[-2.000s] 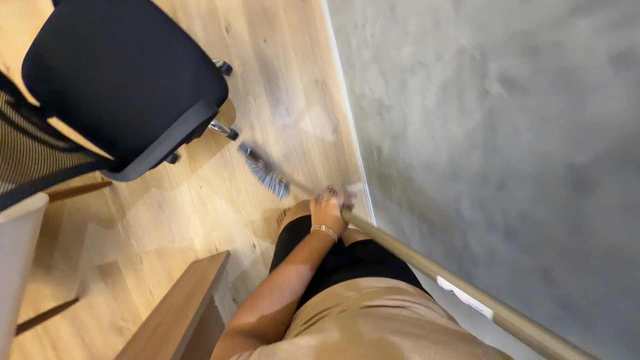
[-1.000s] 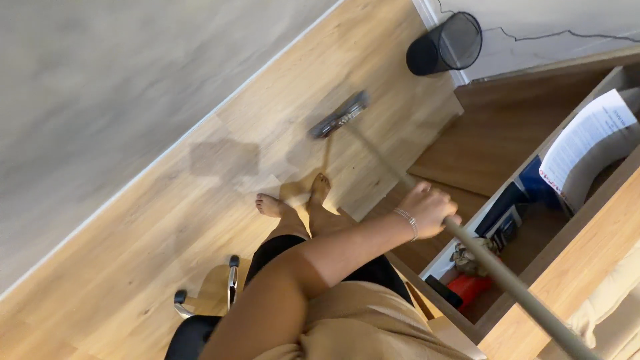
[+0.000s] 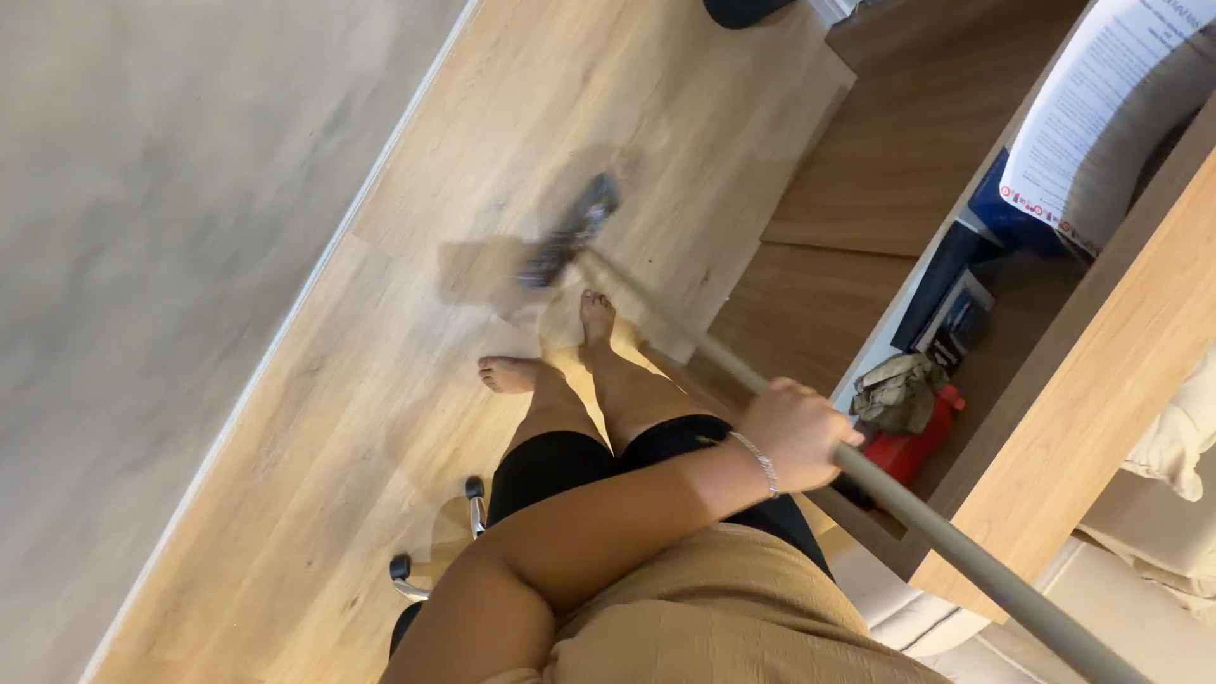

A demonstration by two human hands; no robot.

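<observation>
My left hand (image 3: 798, 435), with a bracelet at its wrist, is closed around the long beige pole (image 3: 959, 541) of a broom. The pole slants from the lower right edge up to the broom head (image 3: 573, 233), which is blurred and lies on the wooden floor just beyond my bare feet (image 3: 508, 374). A shadow falls on the floorboards beside it. My right hand is out of view.
A grey wall with a white edge strip (image 3: 285, 323) runs along the left. At right stands an open wooden drawer or compartment (image 3: 1073, 380) with papers, a crumpled cloth and a red item. Chair casters (image 3: 401, 567) are at lower left, a black bin (image 3: 746, 9) at the top.
The view has turned a lot since the oldest frame. Since one second ago, the broom head has moved toward the grey wall and nearer my feet. My left hand has stayed closed on the pole.
</observation>
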